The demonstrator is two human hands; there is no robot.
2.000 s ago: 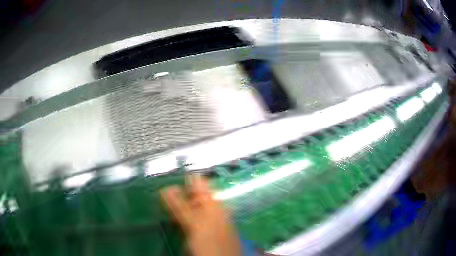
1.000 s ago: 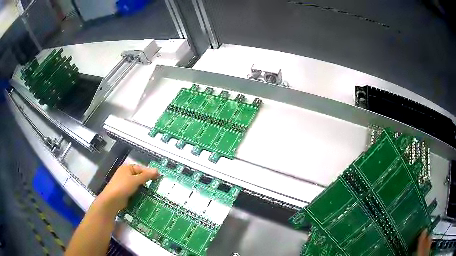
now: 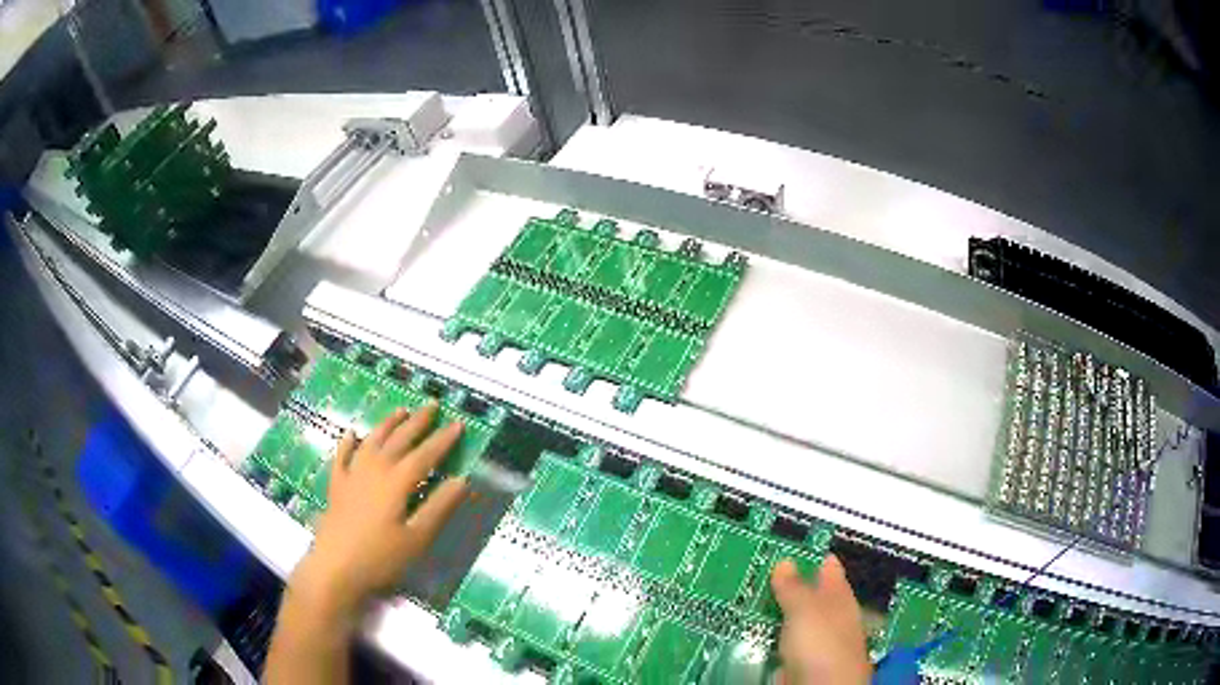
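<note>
A green PCB panel point(image 3: 629, 562) lies flat on the conveyor rails in front of me. My right hand point(image 3: 819, 616) has its thumb and a finger at this panel's right end; its underside is hidden, so I cannot tell if it grips. Another green panel point(image 3: 355, 388) lies to the left, across a gap. My left hand point(image 3: 388, 502) is over its right part, fingers spread, holding nothing. A third panel point(image 3: 963, 636) lies on the rails to the right. A blue band point(image 3: 917, 658) shows by my right wrist.
A loose PCB panel point(image 3: 602, 308) lies on the white ledge beyond the rail point(image 3: 535, 381). A component tray point(image 3: 1077, 448) with rows of silver parts is at the right. Stacked panels point(image 3: 154, 181) stand far left. A black slotted rack point(image 3: 1090, 301) and a small metal bracket point(image 3: 743, 196) lie behind the ledge.
The panel at my right hand was raised and tilted over the tray; it now lies flat on the rails. The left panel has moved left. My left hand has opened from its corner and spread.
</note>
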